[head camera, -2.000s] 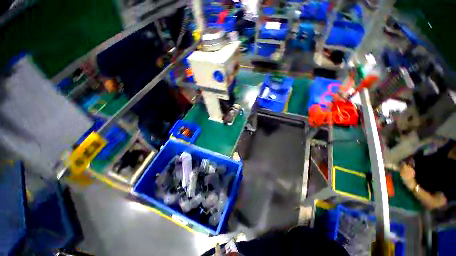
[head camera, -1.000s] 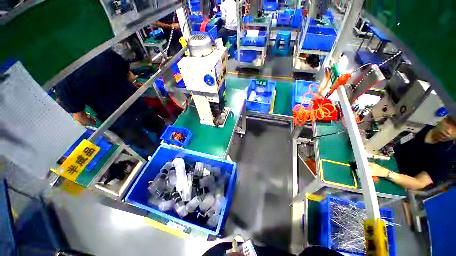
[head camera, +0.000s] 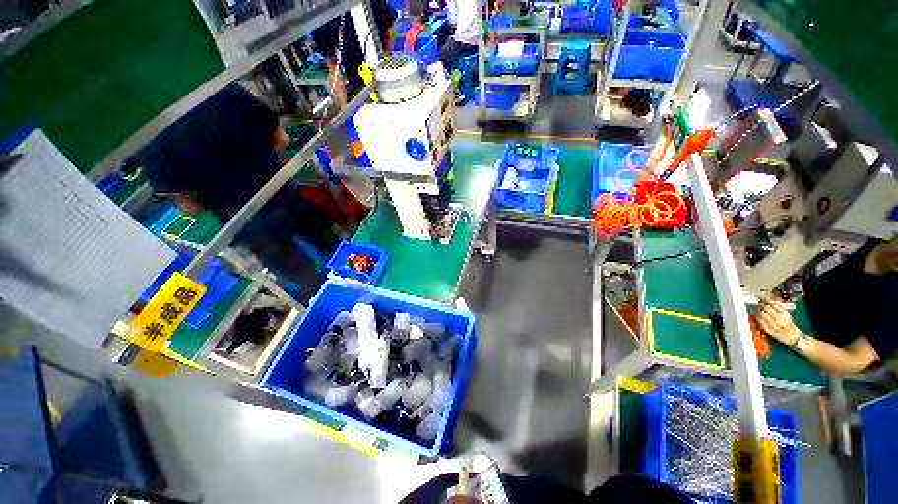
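Note:
Neither of my hands can be made out in the head view. Nearest in front of me is a large blue tote (head camera: 455, 389) full of translucent whitish plastic pieces (head camera: 372, 356) with dark bits among them. A small blue bin (head camera: 357, 262) with orange and dark small parts stands just behind it on the green bench mat (head camera: 394, 271). An off-white press machine (head camera: 406, 138) stands further back on that mat. My badge (head camera: 489, 484) shows at the bottom edge.
A grey aisle (head camera: 532, 325) runs ahead, between benches. Orange coiled hose (head camera: 640, 209) lies at the right bench. A person (head camera: 837, 320) works at the right, another (head camera: 222, 157) at the left. A blue tote of thin pale leads (head camera: 697, 438) is at lower right. A metal post (head camera: 727, 285) stands nearby.
The view has steadied from blur. Since one second ago, the scene has shifted slightly right in the frame. The person at the right has moved a hand near their machine.

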